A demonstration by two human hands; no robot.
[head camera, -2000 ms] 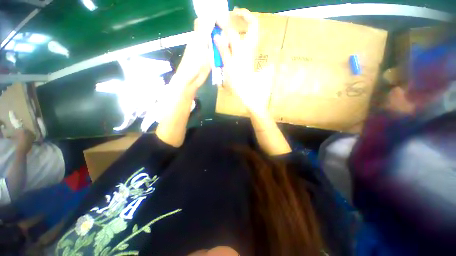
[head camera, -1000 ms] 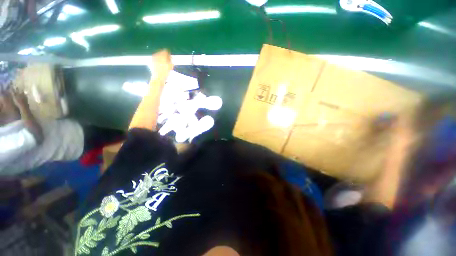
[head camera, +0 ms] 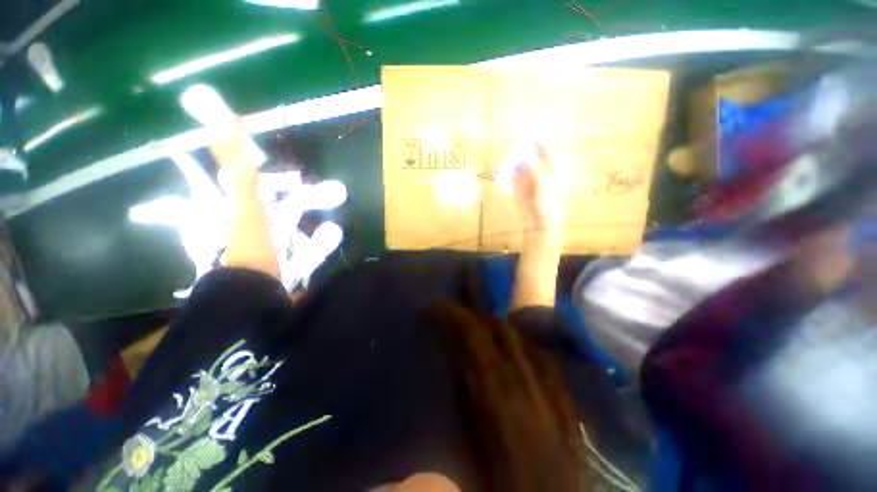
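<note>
My left hand [head camera: 238, 165] is over the left side of the bench, closed on a white insole [head camera: 206, 104] that sticks out beyond the fingers across the pale rail. A loose pile of glaring white insoles [head camera: 313, 252] lies below and around this hand. My right hand [head camera: 538, 183] is over the middle of the tan cardboard sheet [head camera: 423, 211]. Its fingers are blurred and washed out by glare. A small whitish shape shows at the fingertips, but I cannot tell whether it is held.
A green conveyor belt [head camera: 423, 43] runs beyond the pale rail [head camera: 615, 46], with thin red threads [head camera: 338, 40] on it. At the far right are a small box with a blue mass [head camera: 745, 130] and a blurred person's sleeve [head camera: 688, 360]. A person's pale clothing [head camera: 48, 370] shows at left.
My right hand has moved from the cardboard's right end to its middle. The cardboard now lies straighter and further left in view. My left hand now has an insole extending from it.
</note>
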